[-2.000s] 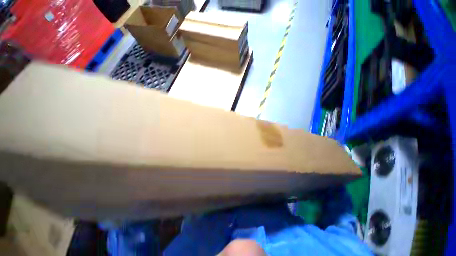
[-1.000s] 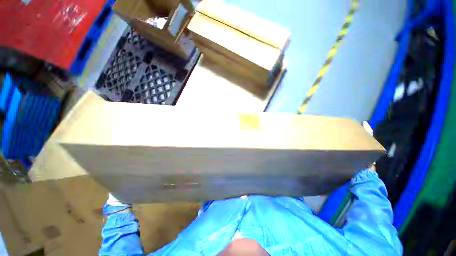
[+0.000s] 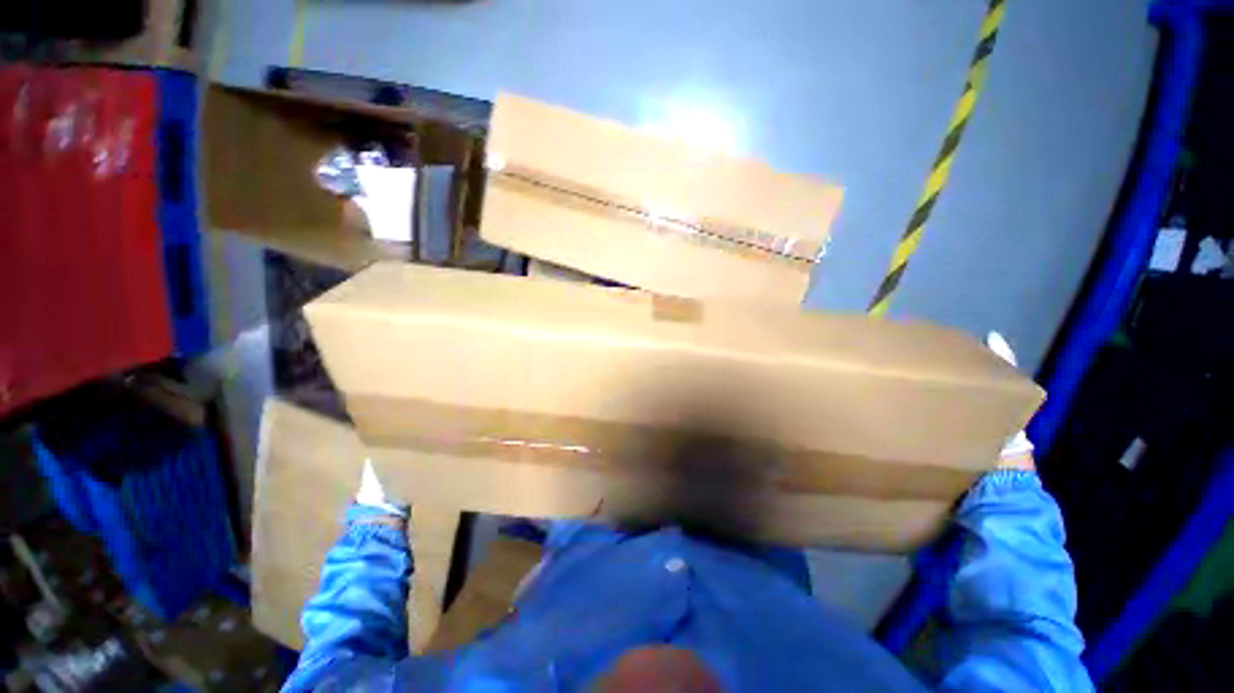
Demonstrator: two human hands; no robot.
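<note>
A long brown carton (image 3: 541,359) is held level across my front, with tan tape along the face towards me and a short tape piece on its far upper edge. My left hand (image 3: 372,485), in a white glove, holds its left end; the fingers are mostly hidden behind the carton. My right hand (image 3: 1011,393), also in a white glove, holds the right end, with fingertips showing at the far corner. Another long taped carton (image 3: 650,203) lies just beyond the held one.
An open carton (image 3: 271,176) with loose items stands far left of centre. A red wrapped load (image 3: 81,230) is at the left, beside a blue pallet (image 3: 180,217). Blue rack posts (image 3: 1130,203) stand close on the right. Yellow-black tape (image 3: 938,176) marks the floor. Another carton (image 3: 291,528) is below left.
The held carton now shows its taped face more fully. The view has moved closer to the open carton and the far long carton. Both hands still hold the ends.
</note>
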